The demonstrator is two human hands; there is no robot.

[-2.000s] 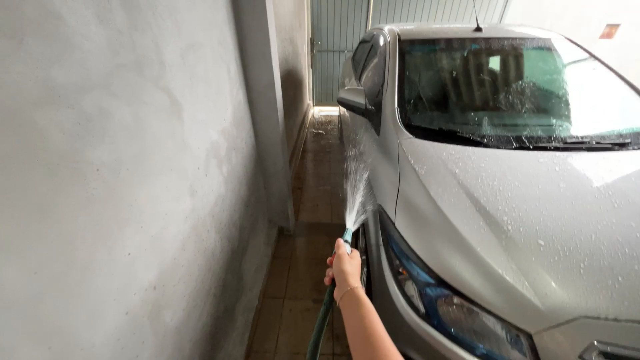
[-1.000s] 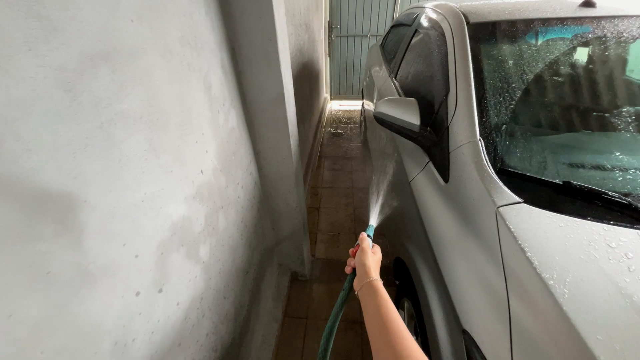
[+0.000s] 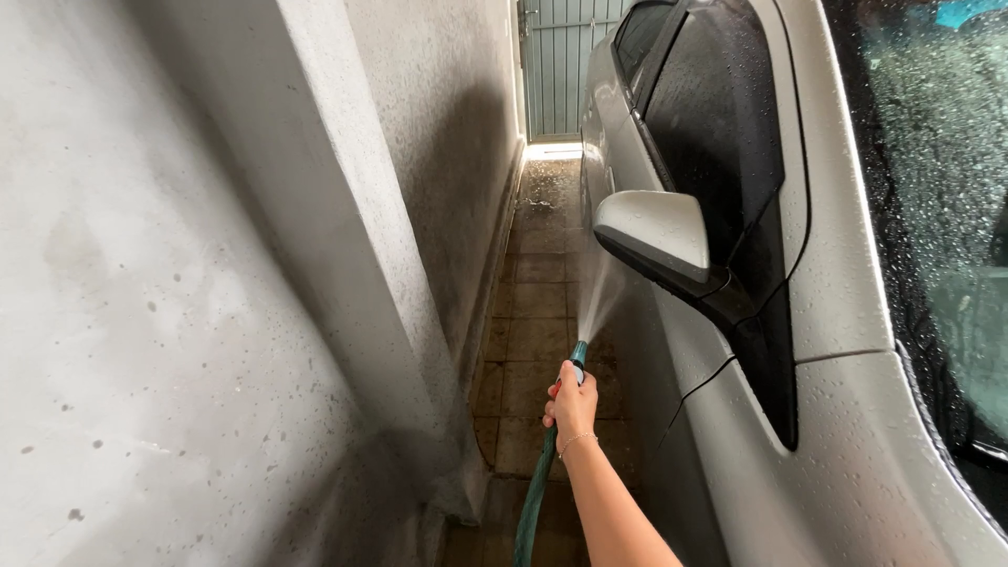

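Note:
My right hand [image 3: 573, 402], with a thin bracelet at the wrist, is closed around a garden hose nozzle [image 3: 579, 356] in the lower middle of the head view. A fan of water sprays forward from its tip, beside the front door of a silver car [image 3: 843, 307]. From the hand a green hose [image 3: 534, 496] hangs down to the bottom edge. Ahead and to the right of the nozzle is the car's side mirror [image 3: 661, 228]. Drops cover the side window [image 3: 709, 118] and the windshield [image 3: 945, 157]. My left hand is out of view.
A grey plastered wall [image 3: 157, 315] with a projecting pillar [image 3: 370, 228] runs along the left. Between wall and car lies a narrow strip of wet floor tiles [image 3: 539, 299]. A metal gate [image 3: 559, 71] closes the far end, with light under it.
The view has moved forward along the car, from the headlight and hood to the side mirror and front door. My right hand still holds the spraying nozzle.

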